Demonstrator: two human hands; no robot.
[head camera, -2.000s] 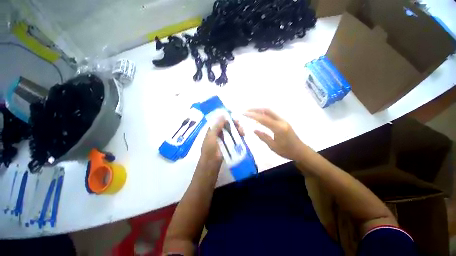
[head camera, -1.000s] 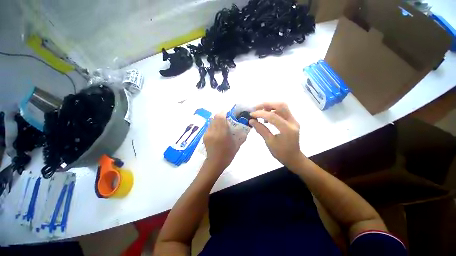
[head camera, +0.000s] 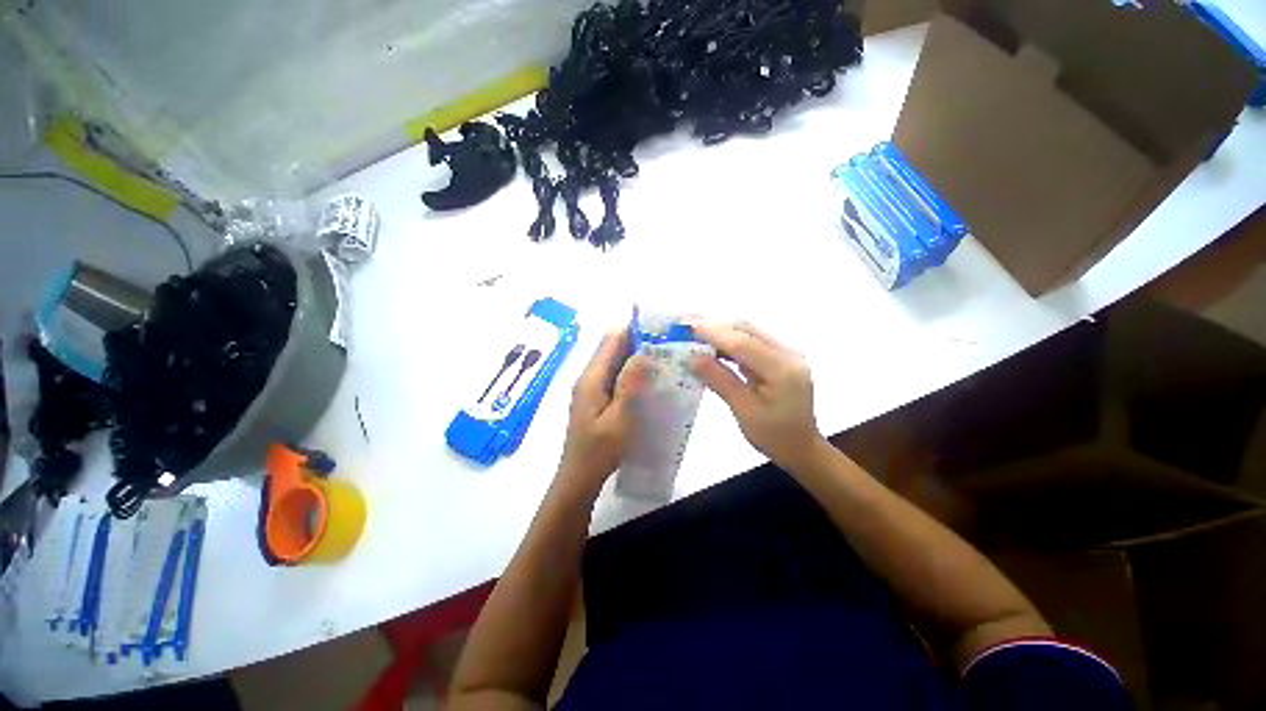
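Observation:
A retail box (head camera: 661, 424) stands out from my body near the table's front edge, its pale printed side facing me and its blue end flaps at the top. My left hand (head camera: 607, 406) grips its left side. My right hand (head camera: 761, 390) holds its upper right edge, fingers at the flaps. No cable shows in the box's top end. A stack of flat blue-and-white retail boxes (head camera: 511, 382) lies just left of my left hand.
Black cable pile (head camera: 701, 70) at the back, with a dark curved bundle (head camera: 471, 167) beside it. Filled retail boxes (head camera: 898, 215) stand beside a brown carton (head camera: 1044, 153) at right. Grey tub (head camera: 308, 368) of cables, tape dispenser (head camera: 313, 511) and blue-white strips (head camera: 135, 576) at left.
A black cable was at the box's top opening between my right fingers a second ago; it no longer shows. My right fingers are now on the box's top edge. Earlier, the box's picture side faced up.

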